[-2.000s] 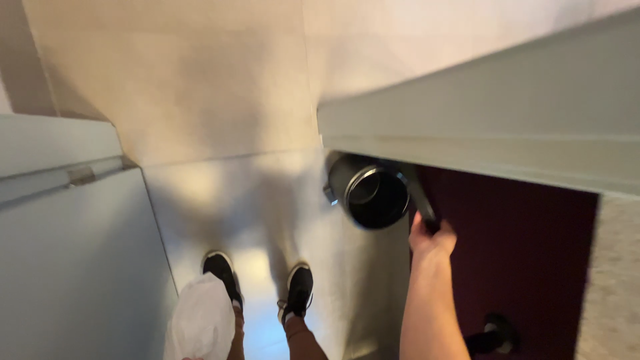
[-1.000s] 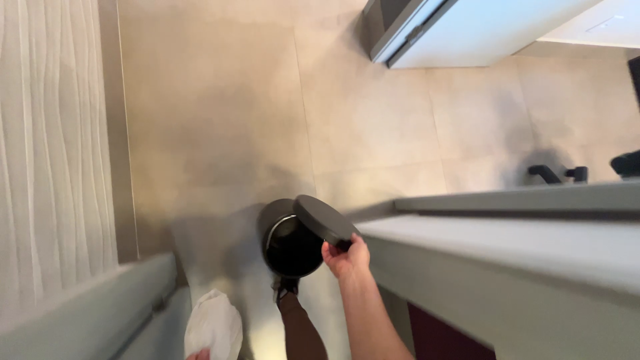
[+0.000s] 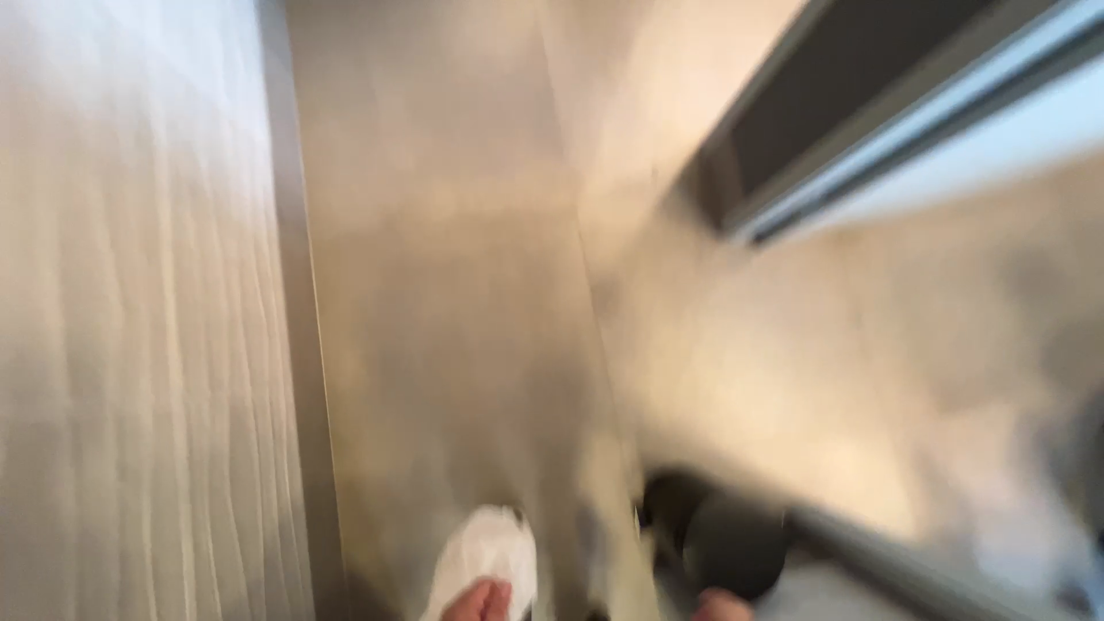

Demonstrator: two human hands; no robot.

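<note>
In the blurred head view my left hand shows at the bottom edge, shut on a white bag or cloth that reaches up past the fingers. To its right, my right hand is mostly cut off by the bottom edge; its fingers touch the round black lid. Beside and partly behind the lid is a black cylindrical bin, tilted and dark inside. How far apart bin and lid are cannot be told.
A wall with a wavy relief and a dark baseboard runs along the left. A panel edge juts in at upper right. A grey ledge slants across the lower right above the tiled floor.
The view has swung from the cabinet toward the wavy wall. The black bin and lid have come out from beside the cabinet opening, carried by my right hand. My left hand keeps the white thing.
</note>
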